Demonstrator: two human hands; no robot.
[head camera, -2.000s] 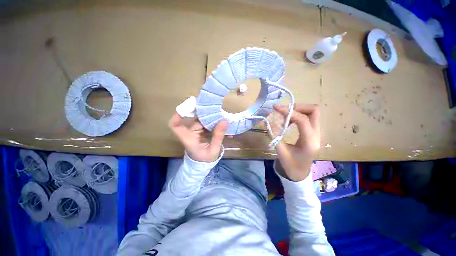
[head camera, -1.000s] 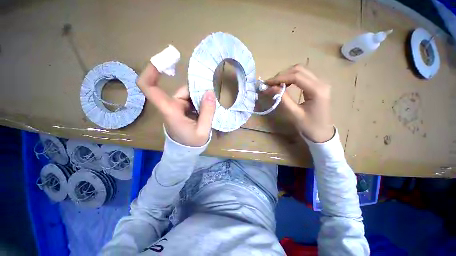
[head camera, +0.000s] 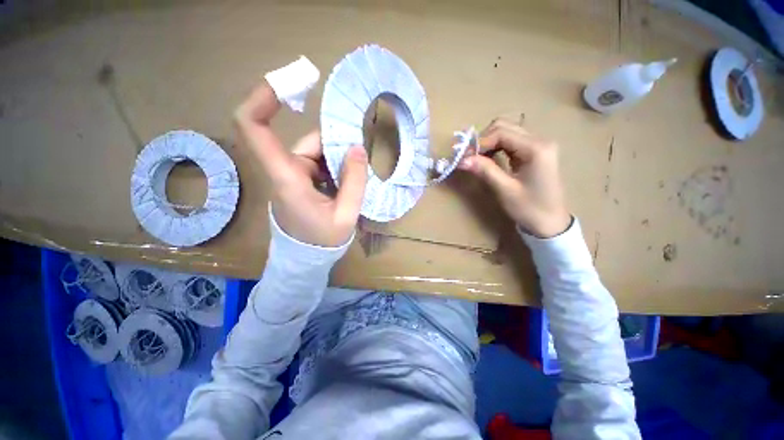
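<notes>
A white wrapped coil (head camera: 336, 105) is held tilted above the cardboard bench cover. My left hand (head camera: 311, 185) grips its lower left side, thumb on the front face; the other fingers are partly hidden behind it. A white wrap (head camera: 293, 82) covers my left index fingertip, which points up away from the coil. My right hand (head camera: 524, 174) pinches the whitish lead wires (head camera: 456, 158) between thumb and fingers, just right of the coil. The wires look twisted or looped and run to the coil's right side.
Another wrapped coil (head camera: 218, 180) lies at the left on the cardboard (head camera: 413, 275). A white glue bottle (head camera: 615, 88) and a thinner ring (head camera: 720, 93) lie at the right. A blue bin (head camera: 64, 344) below left holds several coils. A small bin (head camera: 653, 337) is under the bench at right.
The held coil has swung from a wide tilt to a more upright, narrower view. My left index finger has lifted off it. The loose wire loop is now bunched at my right fingertips.
</notes>
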